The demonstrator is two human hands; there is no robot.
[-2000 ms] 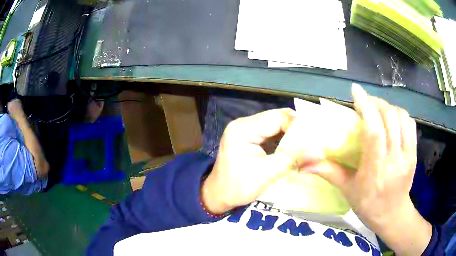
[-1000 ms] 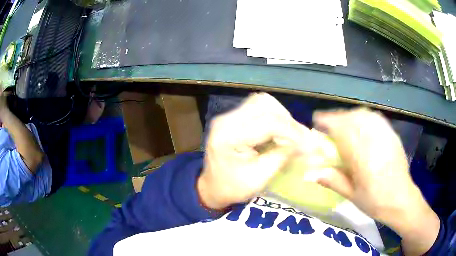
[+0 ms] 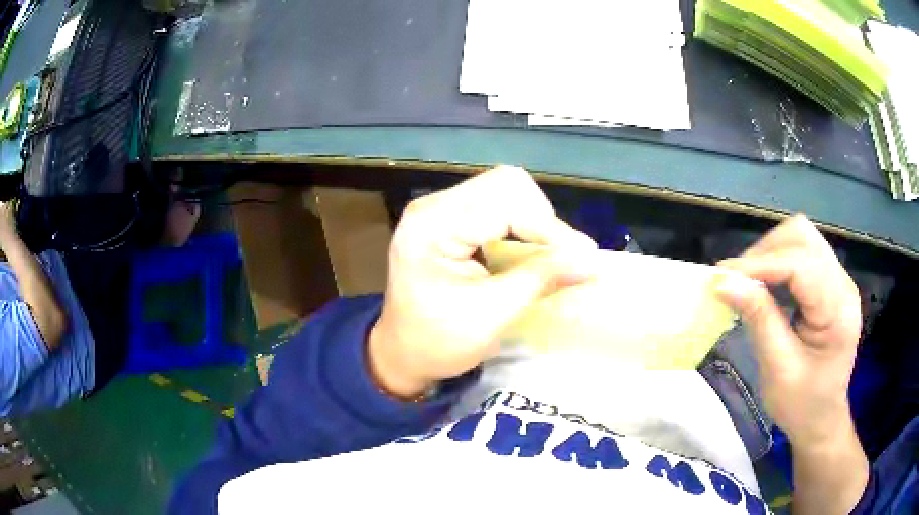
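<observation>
A thin pale yellow sheet (image 3: 625,307) is held over my lap, in front of my white shirt. My left hand (image 3: 469,282) pinches its left part between thumb and fingers. My right hand (image 3: 796,312) pinches its upper right corner. The upper edge runs nearly straight between the two hands, and the lower right part looks more yellow-green. The sheet's left end is partly hidden by my left hand. A stack of white flat sheets (image 3: 576,60) lies on the bench beyond my hands.
Yellow-green layered pieces (image 3: 791,50) and more white sheets (image 3: 895,111) lie at the right of the dark mat (image 3: 333,70). The bench edge (image 3: 403,161) runs beyond my hands. Below are a cardboard carton (image 3: 353,241) and blue stool (image 3: 186,302). A person's arm (image 3: 35,292) shows left.
My hands have moved apart, my right hand to the right. The sheet, earlier bunched and mostly covered between them, now shows spread out.
</observation>
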